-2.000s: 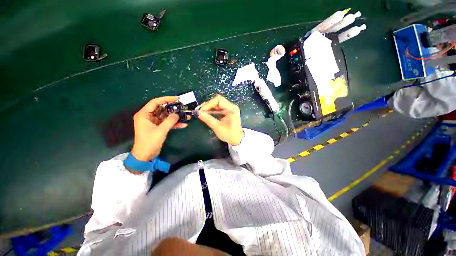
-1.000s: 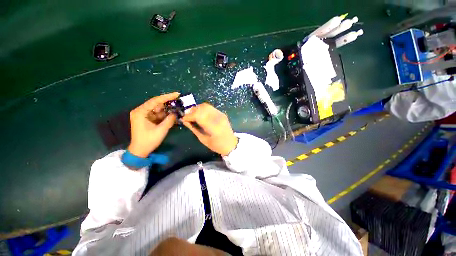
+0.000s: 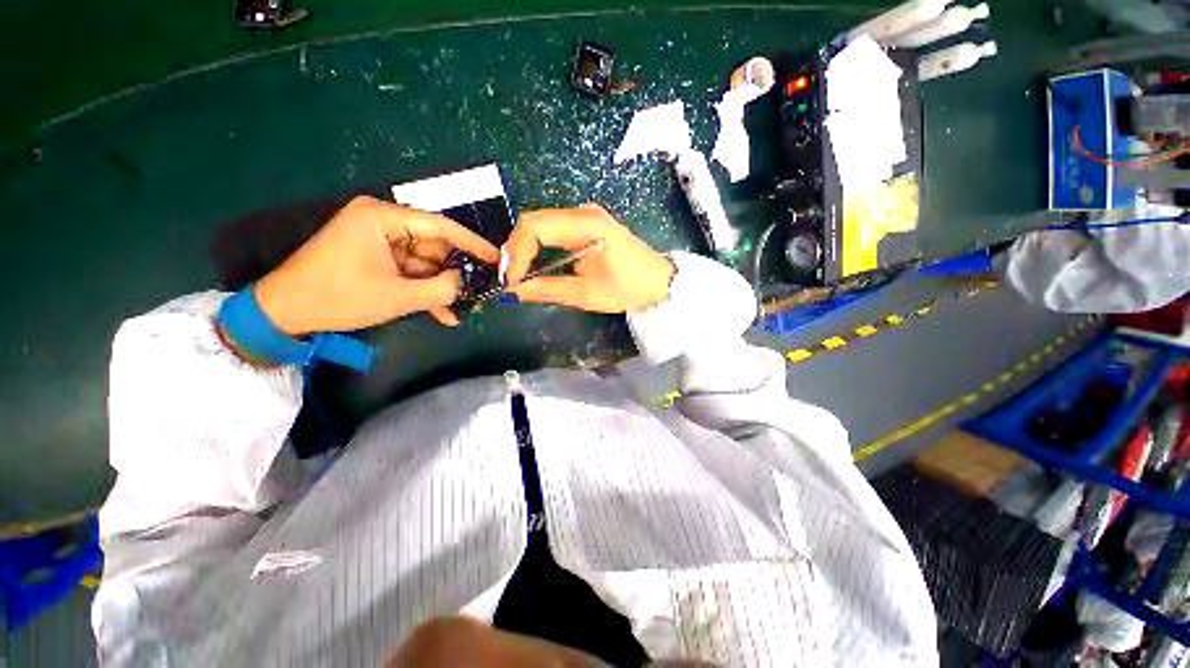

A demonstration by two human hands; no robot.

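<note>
My left hand [image 3: 356, 270], with a blue band at the wrist, holds a small black unit [image 3: 476, 275] by its edges. My right hand [image 3: 583, 262] is at the unit's right side and holds a thin, pale, pen-like tool [image 3: 564, 261] between thumb and fingers. The tool's lower end is close to the unit; whether it touches cannot be told. Part of the unit is hidden by my fingers. A white card [image 3: 449, 188] and a dark pad lie just beyond my hands.
Black units lie at the back [image 3: 594, 69] and far left [image 3: 265, 12]. White paper [image 3: 655, 132], a glue syringe [image 3: 706, 202] and a paper roll [image 3: 753, 75] lie right of centre, beside the black controller [image 3: 807, 170]. White bottles [image 3: 949, 25] stand behind it. Another person's sleeve [image 3: 1094, 269] is at right.
The view has shifted, so the bench units sit higher in the picture. My hands still hold the unit; my right hand has drawn slightly back right and its tool shows clearly. More white card shows.
</note>
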